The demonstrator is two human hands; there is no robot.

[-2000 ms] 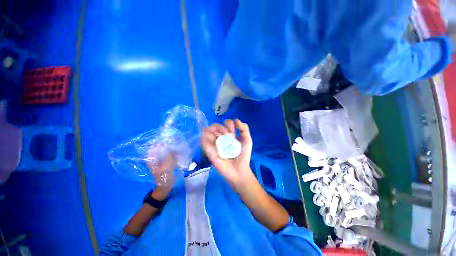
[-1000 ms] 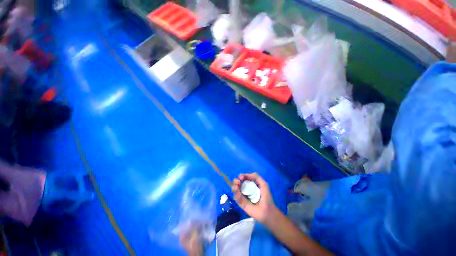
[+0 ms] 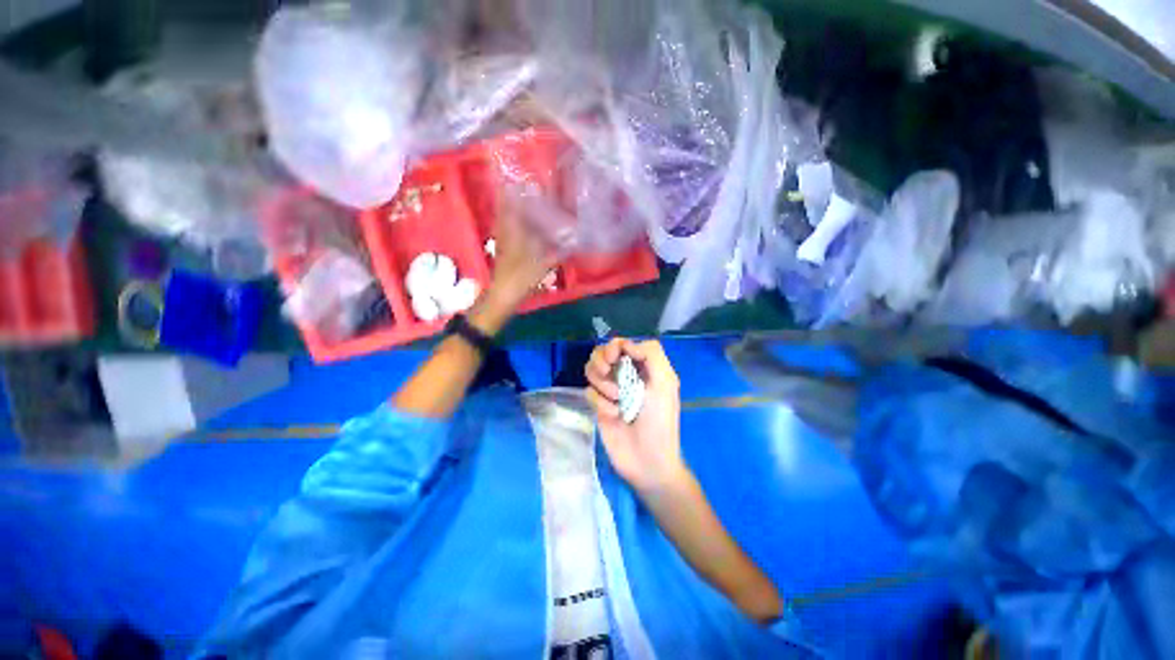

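My right hand (image 3: 640,410) is raised before my chest, fingers curled around a small stack of round white caps (image 3: 629,389). My left hand (image 3: 519,258), blurred, reaches into the red divided tray (image 3: 425,232); its fingertips are partly hidden by a clear plastic bag (image 3: 586,194) over the tray's right part. I cannot tell whether it grips the bag. Several white round caps (image 3: 439,286) lie in a front compartment. Small fittings (image 3: 415,201) lie in the compartment behind. A crumpled bag (image 3: 338,294) lies in the left compartment.
A blue bin (image 3: 210,317) and a yellow-tan tape roll (image 3: 139,312) are left of the tray. Another red tray (image 3: 45,277) is at the far left. A white box (image 3: 146,395) stands below the shelf edge. Filled plastic bags (image 3: 838,252) lie to the right. A person in a blue smock (image 3: 1018,477) is at the right.
My view has turned to the shelf with the red tray. My left hand, earlier low with a clear bag, is now over the tray. My right hand still holds the caps, now seen edge-on.
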